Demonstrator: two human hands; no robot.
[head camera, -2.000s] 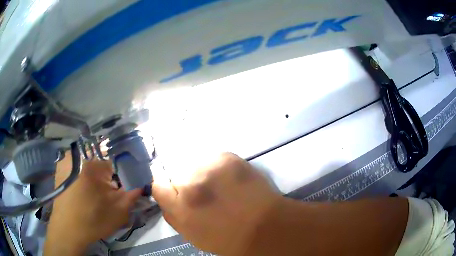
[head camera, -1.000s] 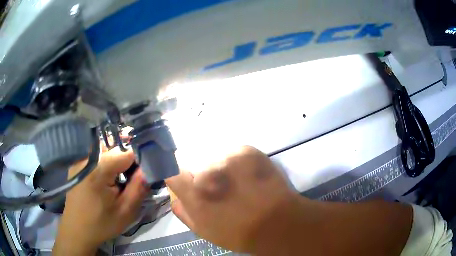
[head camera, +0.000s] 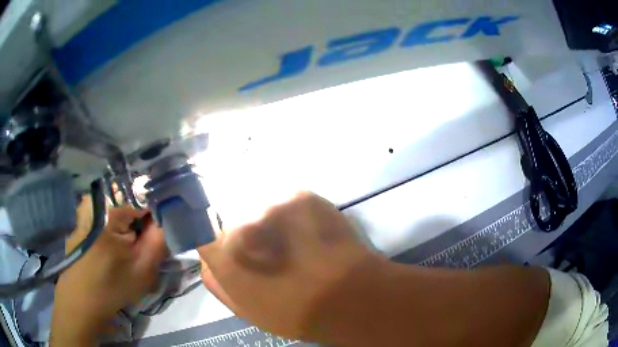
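My left hand (head camera: 112, 261) is behind and below the grey attachment (head camera: 179, 213), near the needle area, with its fingertips partly hidden by machine parts. My right hand (head camera: 288, 261) is just right of the attachment, knuckles up, its fingertips hidden behind the attachment's lower end. Pale grey cloth (head camera: 177, 274) lies between and below the two hands, crumpled, with a thin dark line along it. What each hand's fingertips hold cannot be seen. The needle and presser foot are hidden.
The white machine head (head camera: 305, 88) spans the top. A ribbed grey dial (head camera: 42, 207) and a curved metal guard (head camera: 91, 254) are at left. Black scissors (head camera: 547, 173) lie at right on the bed. A ruler strip (head camera: 481, 244) runs along the front edge. A black control panel (head camera: 589, 26) is at top right.
The view shifted right and back left, moving the machine in the picture. My left hand's fingers have drawn slightly away from my right hand. The scissors stay in place on the bed.
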